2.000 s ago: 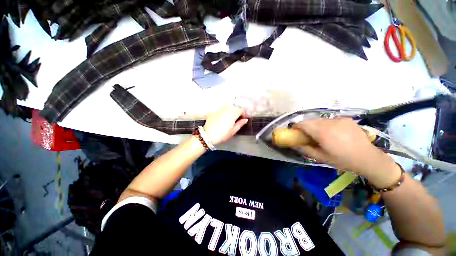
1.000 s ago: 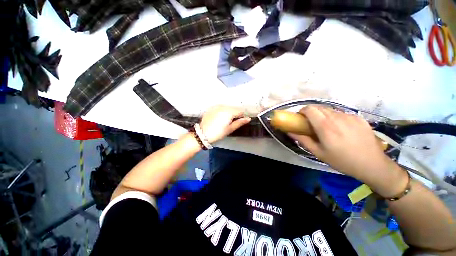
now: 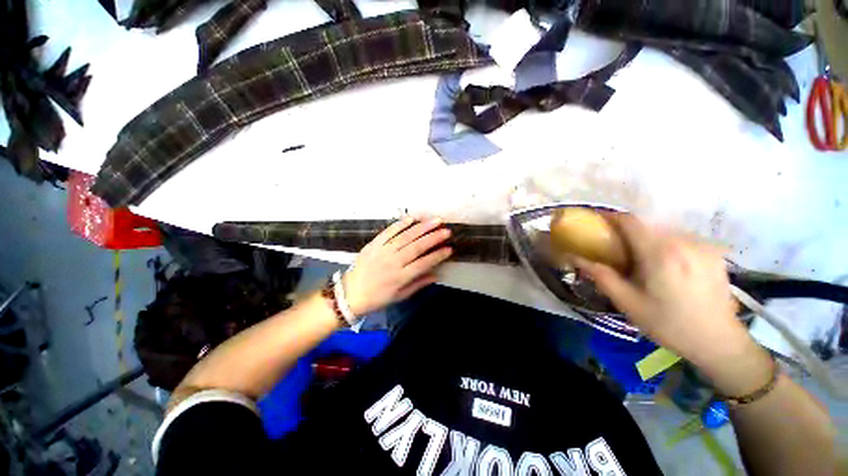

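Note:
The narrow dark plaid strip point(image 3: 316, 233) lies nearly straight along the near edge of the white table. My left hand point(image 3: 395, 265) lies flat on it with the fingers spread a little, not closed round it. My right hand point(image 3: 665, 279), slightly blurred, is closed on the light wooden handle of the steam iron point(image 3: 550, 265). The iron's pointed tip faces left, over the strip's right end. The iron hides whatever part of the strip lies under it.
A curved plaid stack point(image 3: 270, 88) lies beyond the strip. A grey-blue scrap point(image 3: 462, 146) and small plaid offcut point(image 3: 493, 109) lie mid-table. Plaid bundles point(image 3: 744, 84) and red-orange scissors point(image 3: 822, 116) are at far right. A red bin point(image 3: 102, 218) stands below the left edge.
The strip's left end has swung down from its upward angle and now lies along the table edge. My left hand has flattened on it. The iron is slightly further right relative to that hand.

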